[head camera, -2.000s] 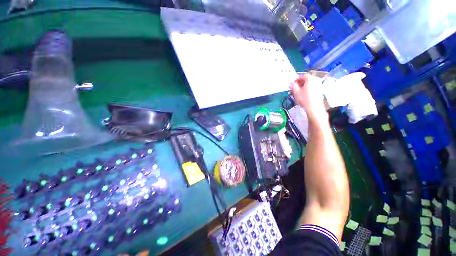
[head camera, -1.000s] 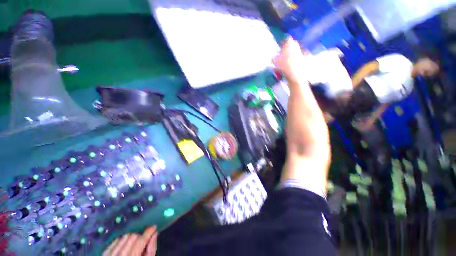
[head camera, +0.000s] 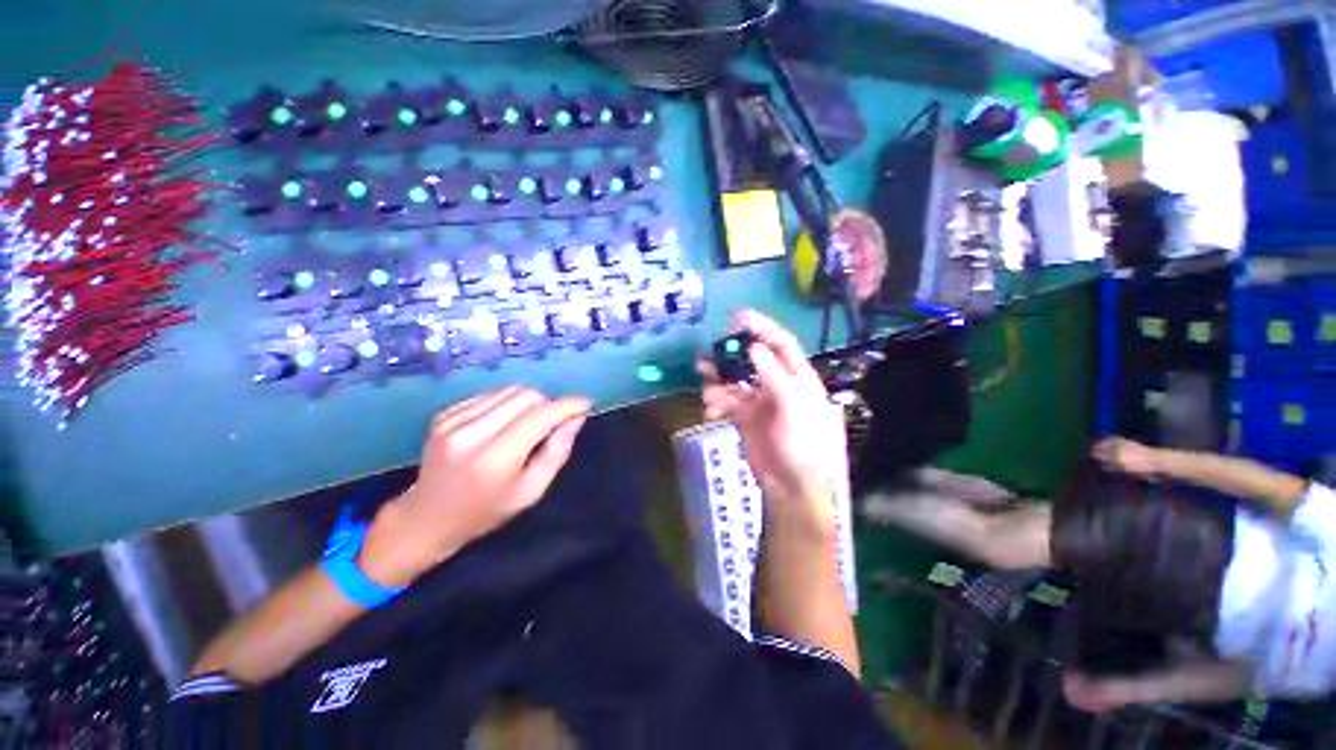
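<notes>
My right hand (head camera: 777, 410) holds a small black module (head camera: 733, 353) with a green dot on top, just over the bench's front edge. My left hand (head camera: 491, 462), with a blue wristband, rests at the bench edge; its fingers are bent close together and I see nothing in them. Rows of black modules (head camera: 484, 189) with green dots stand on the bench in front of me. The front rows have silver-white ends (head camera: 476, 274). A small green spot (head camera: 649, 374) lies on the bench between my hands.
Red lead wires (head camera: 125, 220) are piled at left. A yellow sponge (head camera: 753, 226), round tin (head camera: 854, 252), dark box (head camera: 908, 213) and green-rimmed spool (head camera: 1014, 135) are at right. A tray (head camera: 712, 506) is below the edge. A person (head camera: 1289, 579) is at far right.
My right hand has come back from the white tray at the far side and now holds a black module. My left hand has come into fuller view. The view has turned towards the rows and wires.
</notes>
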